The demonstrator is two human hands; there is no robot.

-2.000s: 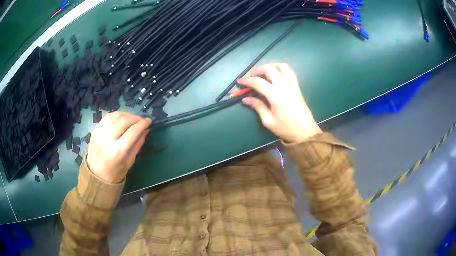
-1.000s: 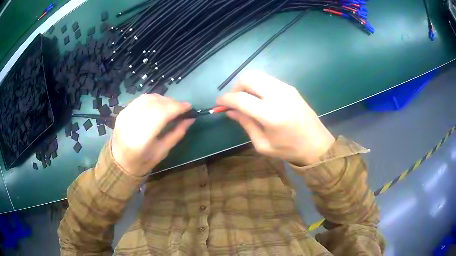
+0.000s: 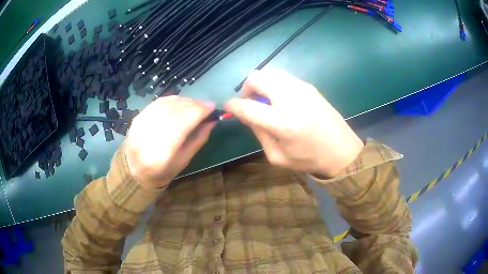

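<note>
My left hand point(image 3: 166, 136) grips a black cable lead point(image 3: 99, 119) near its red end, and the rest of the lead runs out to the left over the bench. My right hand point(image 3: 297, 123) pinches the red and blue end point(image 3: 226, 115) of the lead, close beside the left fingertips. Blue shows between the right fingers. The fingers hide most of the join. A lone black strip point(image 3: 289, 40) lies at an angle just beyond the right hand.
A large cable bundle point(image 3: 214, 32) lies beyond my hands, its blue ends point(image 3: 390, 10) at the right. Black squares point(image 3: 91, 69) lie heaped beside a parts tray point(image 3: 53, 91) at left. Single leads lie at far left and far right. A blue bin point(image 3: 428, 99) stands beyond the bench edge.
Both hands have come together over the lead. The left hand has moved right, now near the red end, and the lead has shifted left. Since one second ago, the fingertips have closed up further.
</note>
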